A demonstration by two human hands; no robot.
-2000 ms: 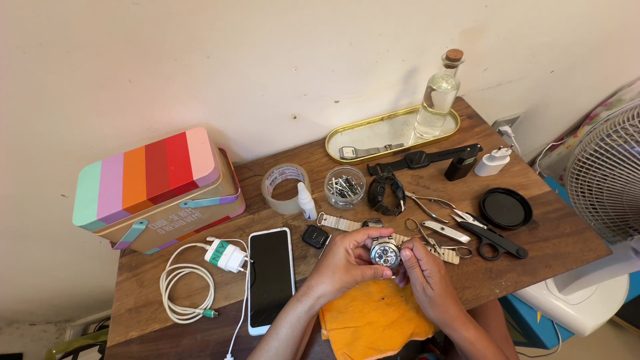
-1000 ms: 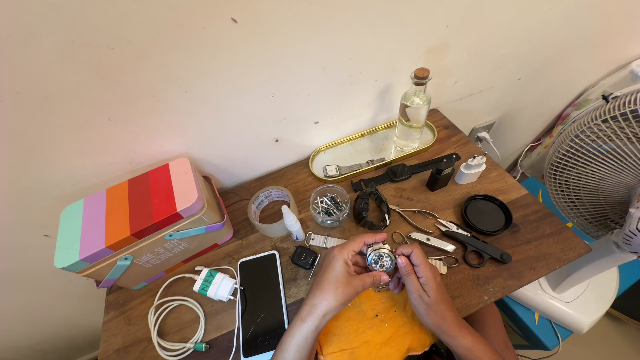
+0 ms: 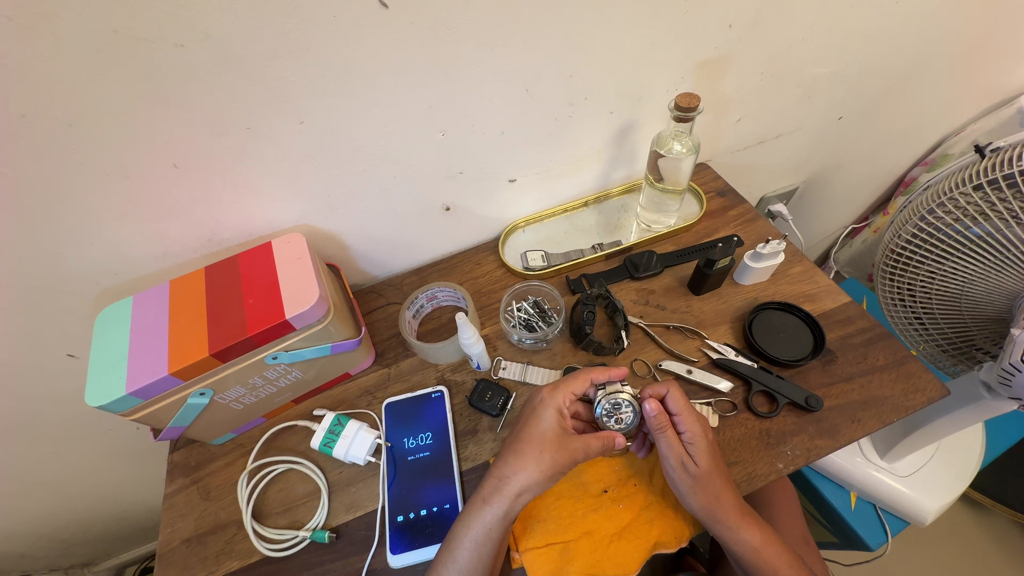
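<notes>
A steel wristwatch (image 3: 617, 413) with a multi-dial face is held face up above an orange cloth (image 3: 600, 512). My left hand (image 3: 564, 420) grips the case from the left, thumb below and fingers above. The fingertips of my right hand (image 3: 676, 432) pinch the watch's right edge, at the crown side. Behind the hands lie a light metal-banded watch (image 3: 528, 372), partly covered, and a white-handled folding tool (image 3: 694, 375). A small black smartwatch case (image 3: 488, 397) rests left of my left hand, beside a thin metal pin.
Around lie a lit phone (image 3: 422, 480), charger (image 3: 346, 438), tape roll (image 3: 438, 320), white dropper bottle (image 3: 472, 344), jar of metal pins (image 3: 532, 316), black watches (image 3: 598, 320), nippers (image 3: 668, 336), black scissors (image 3: 768, 384) and black lid (image 3: 784, 332). A corked bottle (image 3: 668, 180) stands on a gold-rimmed tray (image 3: 512, 260). Striped tin (image 3: 208, 320) left; fan (image 3: 960, 264) right.
The phone's screen, dark before, is now lit. Both hands keep hold of the watch, in much the same place over the cloth.
</notes>
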